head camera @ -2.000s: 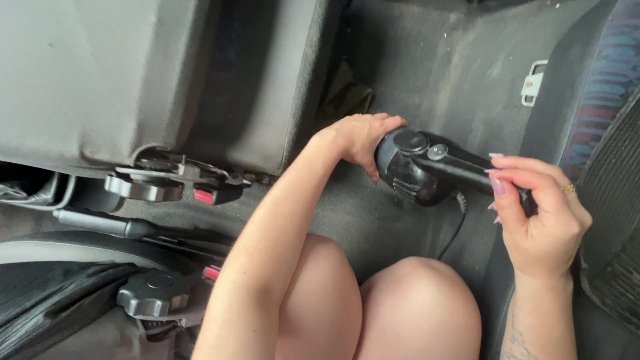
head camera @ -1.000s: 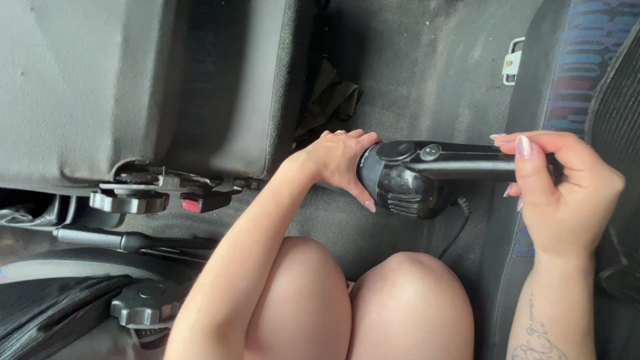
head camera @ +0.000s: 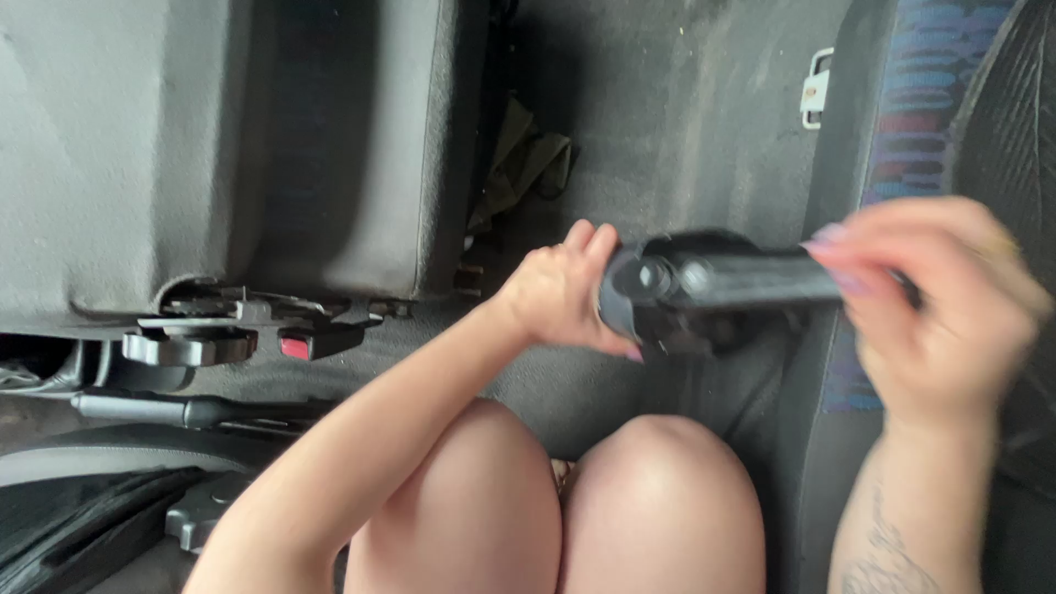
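Note:
A black handheld device with a rounded body and a long handle [head camera: 759,280], perhaps a small vacuum cleaner, is held across the space above my knees; it is blurred. My left hand [head camera: 569,289] grips the rounded end of its body, fingers above and thumb below. At the far end of the handle, the fingertips and thumb of my right hand [head camera: 932,289] pinch it; the hand is blurred too. A cord seen earlier cannot be made out clearly.
A grey car seat [head camera: 330,148] stands at left, with an adjuster knob [head camera: 190,346], a red seat-belt buckle [head camera: 297,345] and a handbrake lever [head camera: 132,408] below. Khaki fabric [head camera: 528,165] lies on the dark floor [head camera: 693,107]. A patterned seat [head camera: 916,91] with a white metal bracket [head camera: 815,91] borders the right.
My right hand has moved outward to the right with the handle, which now points nearly straight right; two seconds ago it sloped down. My left hand stays on the body.

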